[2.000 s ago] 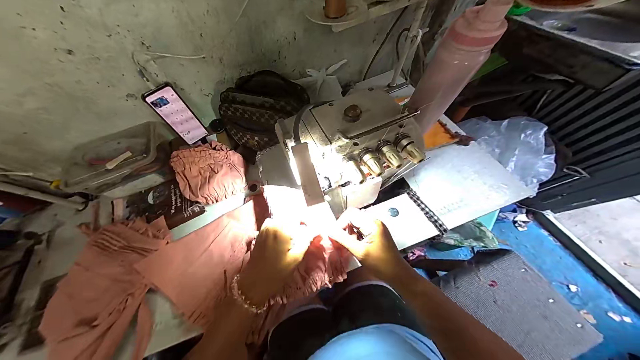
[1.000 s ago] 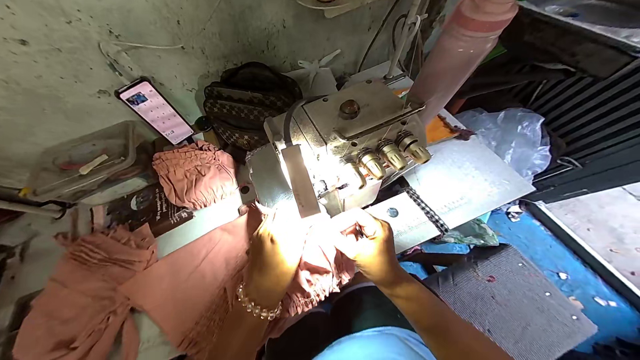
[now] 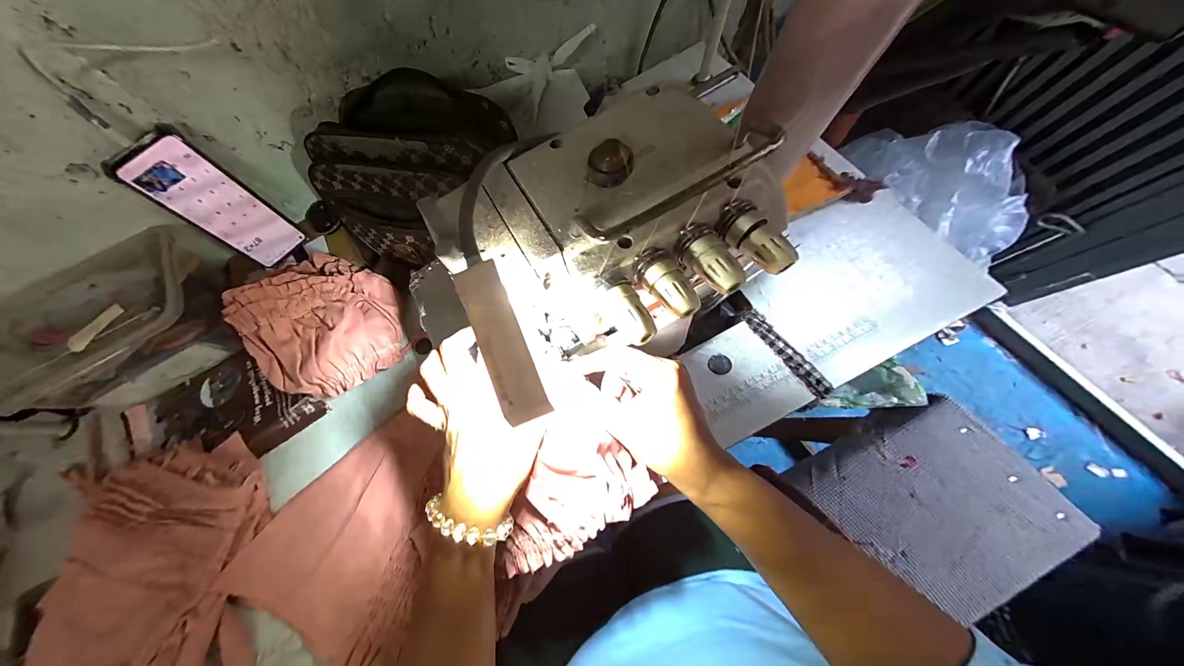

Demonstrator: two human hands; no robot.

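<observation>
An overlock sewing machine (image 3: pixel 629 185) with several brass-coloured tension knobs stands in front of me, its needle area in strong glare. My left hand (image 3: pixel 486 425), with a beaded bracelet at the wrist, lies on the gathered pink fabric (image 3: pixel 578 490) left of the needle area. My right hand (image 3: pixel 657 407) pinches the same fabric just below the knobs, fingers bent together. Glare hides the left fingertips and the cloth under the presser foot. More pink fabric pieces (image 3: pixel 333 536) spread over the table at the left, and a bunched pink piece (image 3: pixel 314 324) sits behind them.
A lit phone (image 3: pixel 213 199) leans at the wall beside a patterned bag (image 3: pixel 398 166). At the far left is a clear plastic box (image 3: pixel 92 314). A pink bottle (image 3: pixel 823 74) rises behind the machine, near a plastic bag (image 3: pixel 943 185). A grey padded surface (image 3: pixel 943 509) lies at the right.
Both hands stay close to the needle area with the pink fabric. The view has shifted and moved closer to the machine.
</observation>
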